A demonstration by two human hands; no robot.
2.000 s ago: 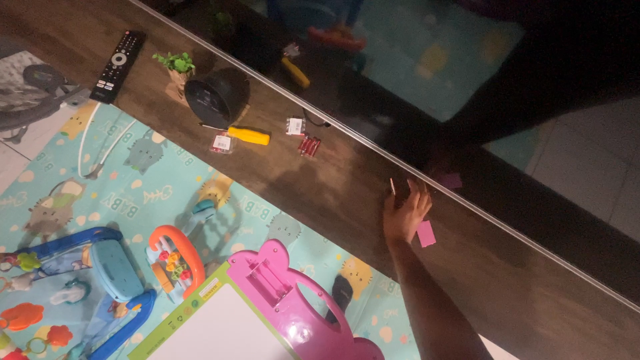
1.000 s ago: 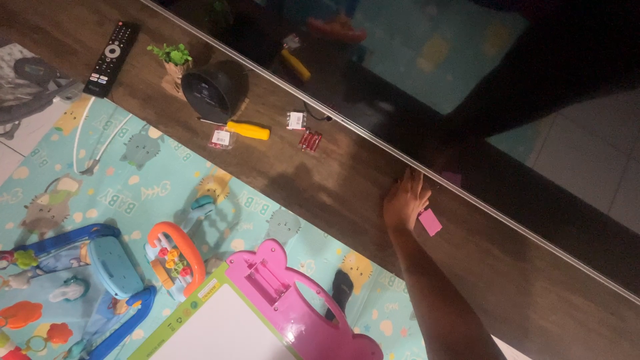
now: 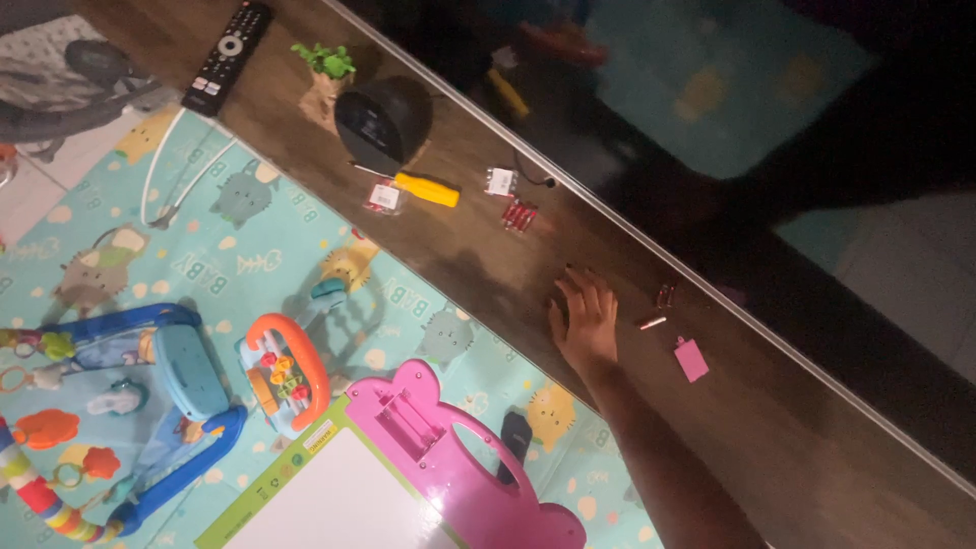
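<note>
My right hand [image 3: 589, 316] rests palm down on the dark wooden surface, fingers apart, holding nothing. Right of it lie a single small battery [image 3: 653, 323], several small dark red cells [image 3: 666, 296] and a pink plastic battery cover [image 3: 691, 360]. Up and left are a row of red batteries [image 3: 520, 216], a small package with a white label [image 3: 501, 181], a yellow-handled screwdriver [image 3: 427, 189] and another labelled packet [image 3: 383, 197]. Below, on the mat, lies a pink and green drawing board [image 3: 473, 465], its battery compartment [image 3: 412, 424] uncovered and without batteries. My left hand is not in view.
A remote control [image 3: 229, 57], a small potted plant [image 3: 325, 72] and a round black device [image 3: 374, 122] stand at the upper left. A glossy dark screen [image 3: 686, 152] borders the surface. A baby gym [image 3: 191, 374] and an orange-handled bead toy [image 3: 286, 374] lie on the patterned mat [image 3: 244, 259].
My right hand has moved left, away from the pink cover, and its fingers have spread. The small battery and the dark red cells beside it now show.
</note>
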